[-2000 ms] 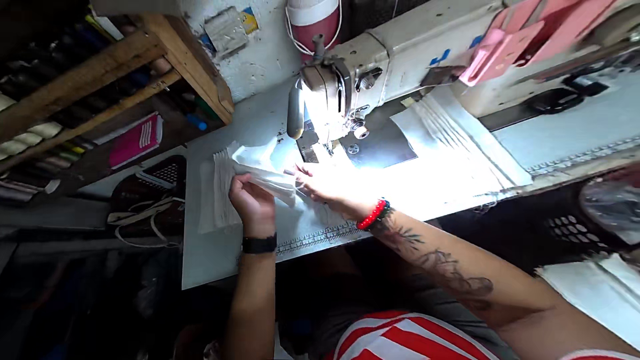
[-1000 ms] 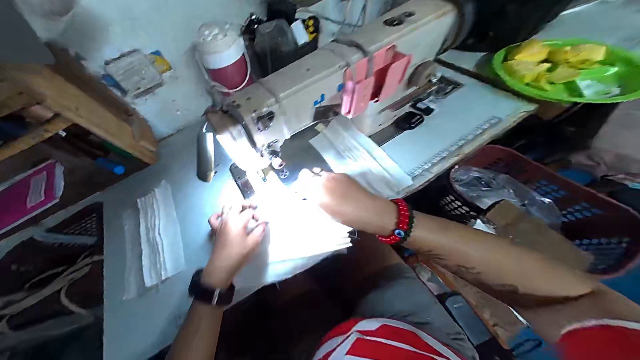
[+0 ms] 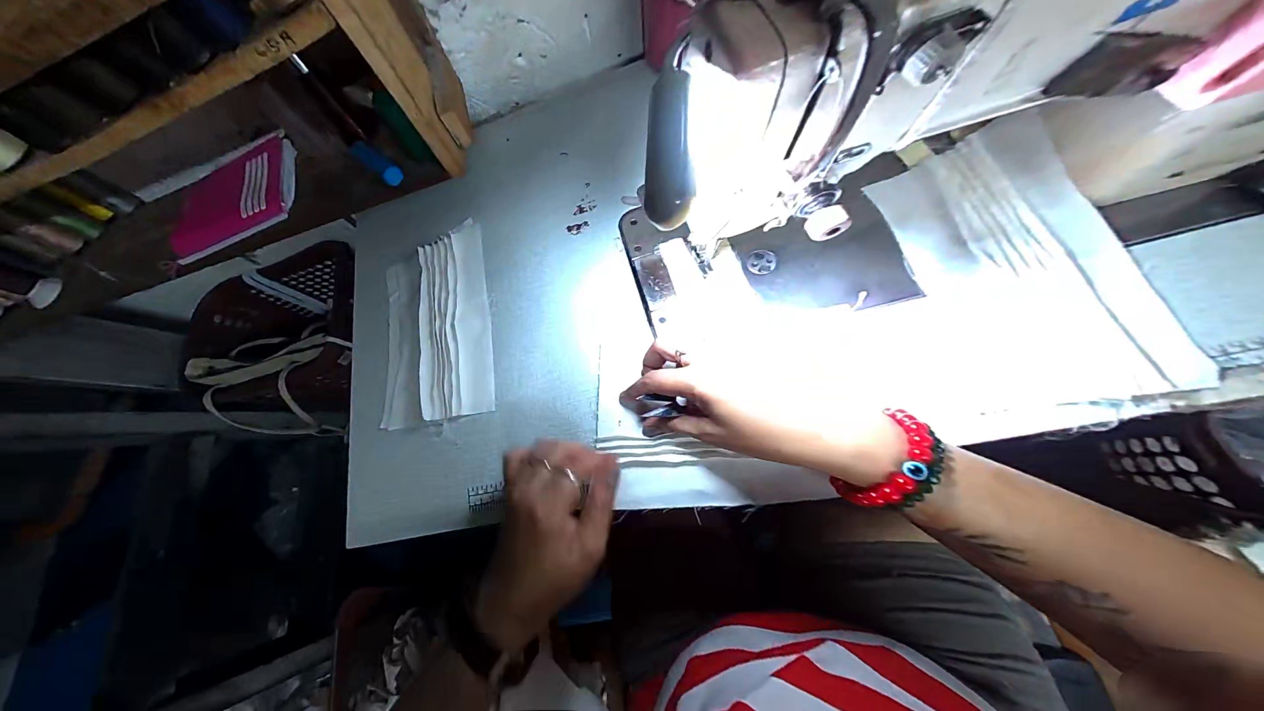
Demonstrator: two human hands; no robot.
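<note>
Pleated white fabric [image 3: 691, 479] lies on the sewing machine table below the industrial sewing machine's head [image 3: 760, 109], its middle washed out by the lamp. My right hand [image 3: 691, 400] rests on that fabric with its fingers curled around a small dark tool, perhaps thread snips. My left hand [image 3: 558, 494], blurred, is at the table's front edge beside the fabric's left end; whether it holds anything is unclear. A folded stack of pleated white fabric [image 3: 454, 326] lies apart on the left. Another pleated white piece [image 3: 1027, 237] lies to the right of the needle area.
At the upper left stands a wooden shelf [image 3: 395, 79] with thread spools and a magenta notebook [image 3: 237, 197]. A dark perforated basket [image 3: 267, 326] with straps is left of the table. Another perforated basket [image 3: 1165, 464] is below the table at the right.
The left hand has moved off the fabric to the table's front edge. A small dark tool now shows in the right hand. The view has swung left and closer.
</note>
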